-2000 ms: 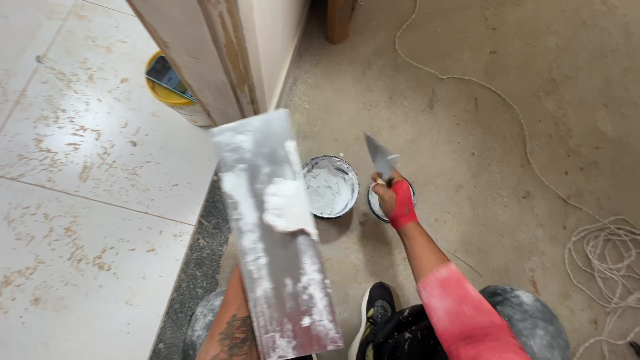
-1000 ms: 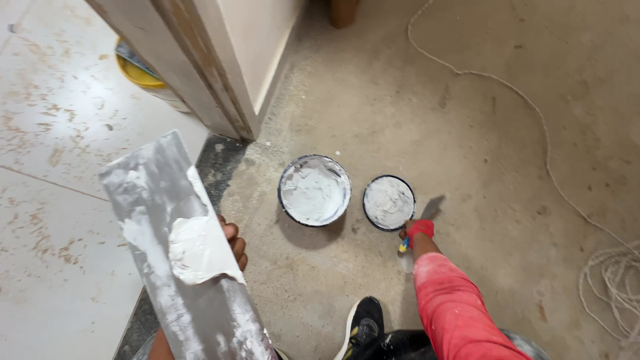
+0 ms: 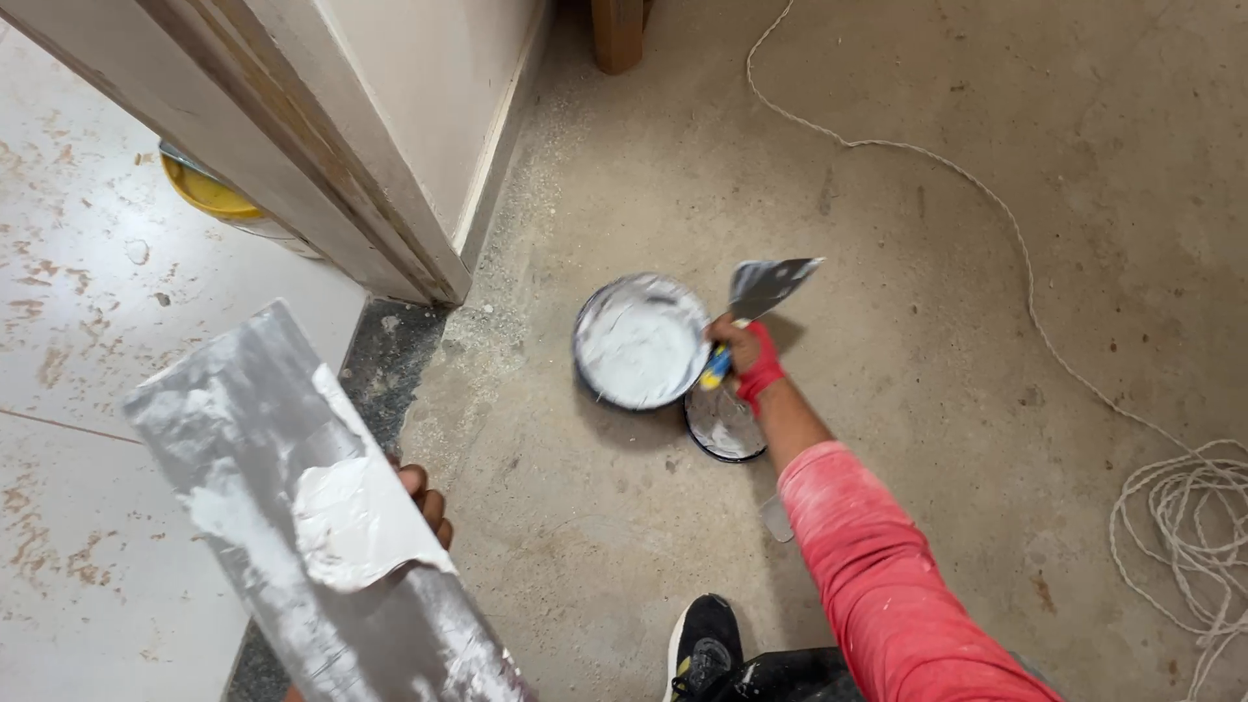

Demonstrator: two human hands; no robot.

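Note:
My left hand grips a long metal plastering blade from beneath; only some fingers show past its edge. A thick lump of white putty lies on the blade, with smears around it. My right hand, wrapped in red at the palm and wrist, holds a putty knife by its blue and yellow handle, blade pointing away from me. That hand is over the right rim of a round tub of white putty. Partly under the hand and forearm, a smaller round container has putty residue inside.
A door frame and wall stand at upper left. Behind the frame is a yellow-rimmed bucket on white tiles. A wooden leg stands at the top. A thin rope runs to a coil at right. My shoe is below.
My right hand with the putty knife has moved up and left from beside the smaller container to the putty tub. The smaller container now sits closer to the tub, below its right side.

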